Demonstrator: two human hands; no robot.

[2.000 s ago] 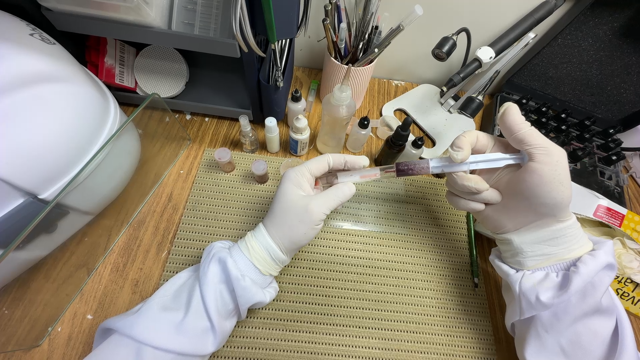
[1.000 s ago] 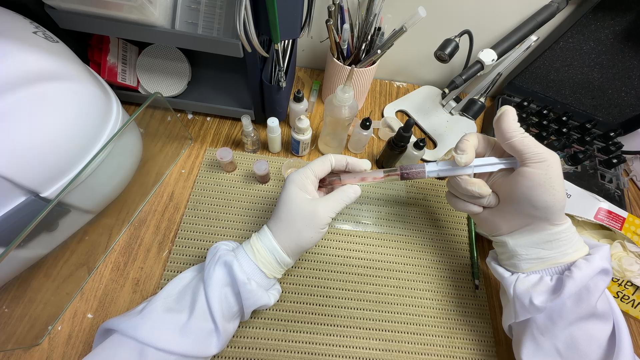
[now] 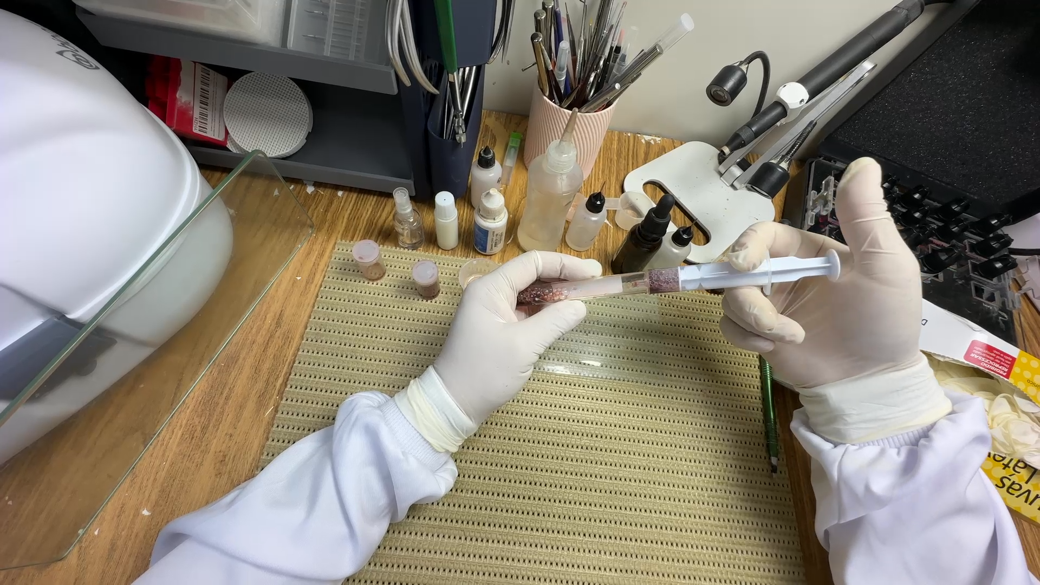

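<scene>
My left hand point(image 3: 508, 329), in a pale glove, grips the left end of a clear tube point(image 3: 605, 286) between thumb and fingers. Reddish-brown granular material lies inside the tube near that thumb. A plastic syringe point(image 3: 715, 276) meets the tube's right end, with a dark speckled band at the junction. My right hand point(image 3: 829, 296), also gloved, holds the syringe with its fingers about the barrel and flange; the thumb is raised off the plunger's end point(image 3: 833, 266). Two small capped vials, one point(image 3: 369, 259) left of the other point(image 3: 425, 279), stand on the beige woven mat point(image 3: 569, 487).
Behind the mat stand a squeeze bottle point(image 3: 550, 195), several small bottles and a pink tool cup point(image 3: 569, 134). A glass panel point(image 3: 187, 366) and white device point(image 3: 89, 187) are left. A lamp base point(image 3: 699, 195), green tool point(image 3: 769, 414) and glove box point(image 3: 975, 341) are right.
Reddish-brown material shows more strongly in the tube by my left thumb than two seconds ago. Both hands stay in nearly the same places.
</scene>
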